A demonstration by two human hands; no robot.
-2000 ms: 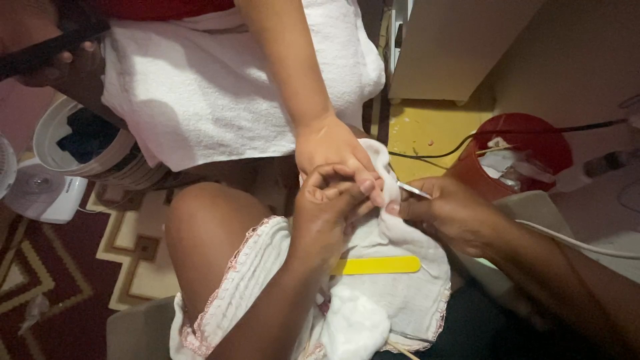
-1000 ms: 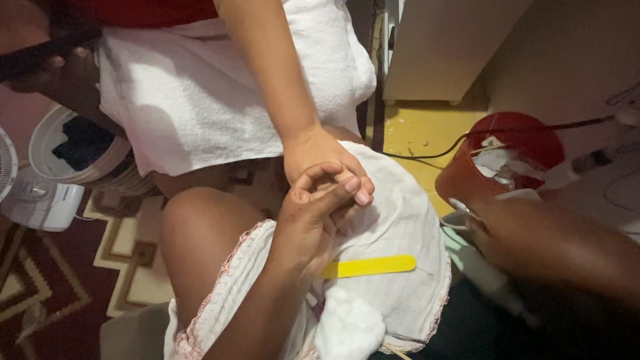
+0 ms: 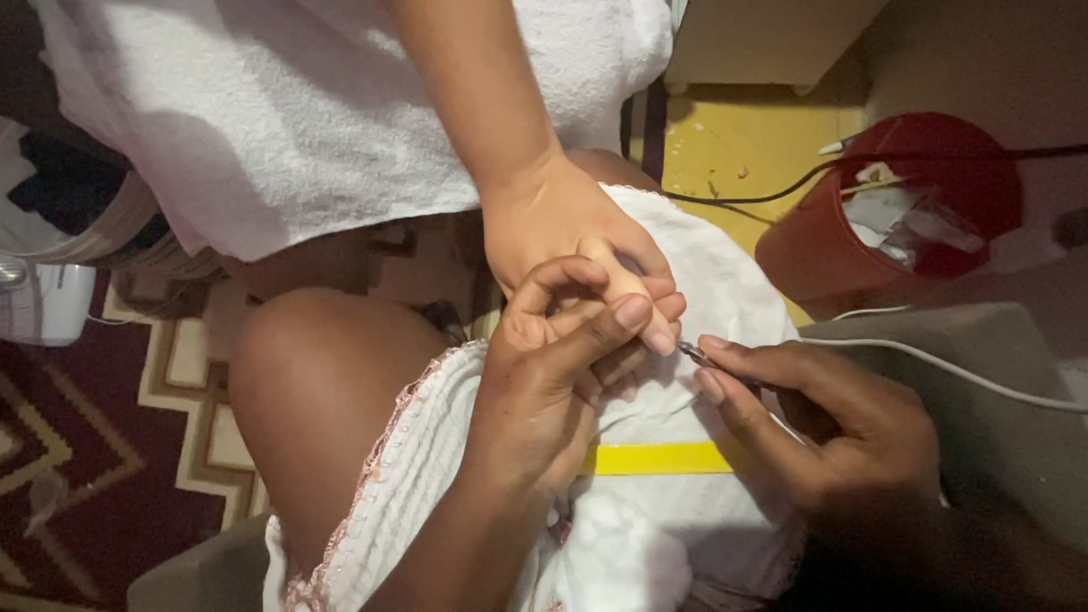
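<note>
My left hand (image 3: 552, 357) grips a finger of another person's hand (image 3: 569, 221), thumb on top near the fingertip. My right hand (image 3: 816, 416) holds a small metal cuticle nipper (image 3: 699, 355), its tip at the nail of that finger. Both hands are above a white cloth (image 3: 722, 263) with a pink crocheted edge, spread over my lap. A yellow nail file (image 3: 663, 459) lies on the cloth under my hands. Beside it, nearer to me, is a wad of white cotton (image 3: 625, 544).
A red bin (image 3: 799, 255) with crumpled waste stands at right, a black cable (image 3: 765, 195) crossing it. A white cable (image 3: 952, 374) runs behind my right hand. A white towel (image 3: 340, 110) covers the other person's lap. A bucket (image 3: 110, 229) with dark cloth is at left.
My right hand was off by the red bin one second ago; it has come back to the held finger with the metal nipper. My left hand still holds the other person's hand. The view is closer.
</note>
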